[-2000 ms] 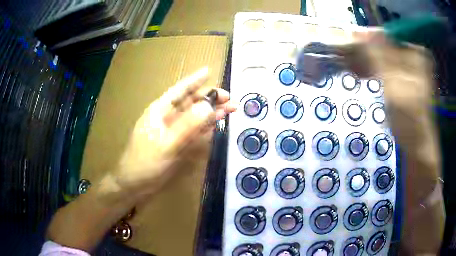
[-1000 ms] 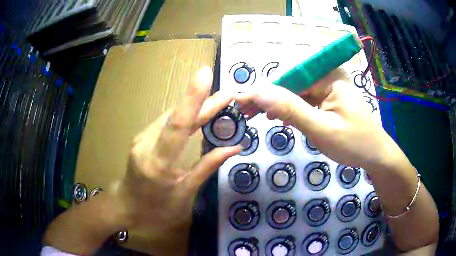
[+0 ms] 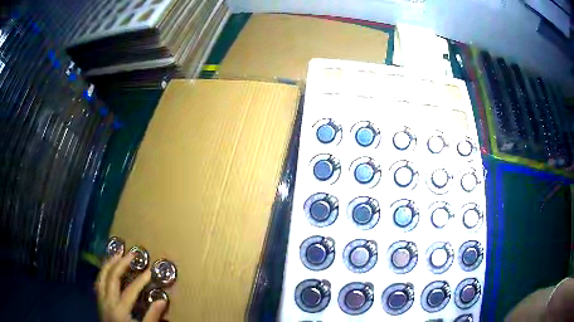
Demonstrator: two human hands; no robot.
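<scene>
Several small round speakers (image 3: 164, 271) lie front side up on the lower left of the brown cardboard sheet (image 3: 214, 163). My left hand (image 3: 129, 289) is over them at the bottom left, fingers apart, fingertips at the speakers; none is seen lifted. The white tray (image 3: 384, 113) on the right holds rows of speakers magnet side up (image 3: 320, 210); its far strip shows no speakers. My right hand (image 3: 535, 307) is mostly cut off at the bottom right corner, with a bracelet at the wrist; its fingers are hidden. The green probe is not in view.
Glossy striped stacked layers (image 3: 44, 163) stand at the left. A pile of white trays with brown edges (image 3: 145, 38) is at the back left. Another brown sheet (image 3: 302, 47) lies behind. Blue and yellow tape lines and a dark rack (image 3: 525, 107) are at the right.
My left hand has moved down left from mid-view, where it held a speaker, to the speakers on the cardboard. My right hand and the green probe have left the tray area. The front tray row positions look fuller.
</scene>
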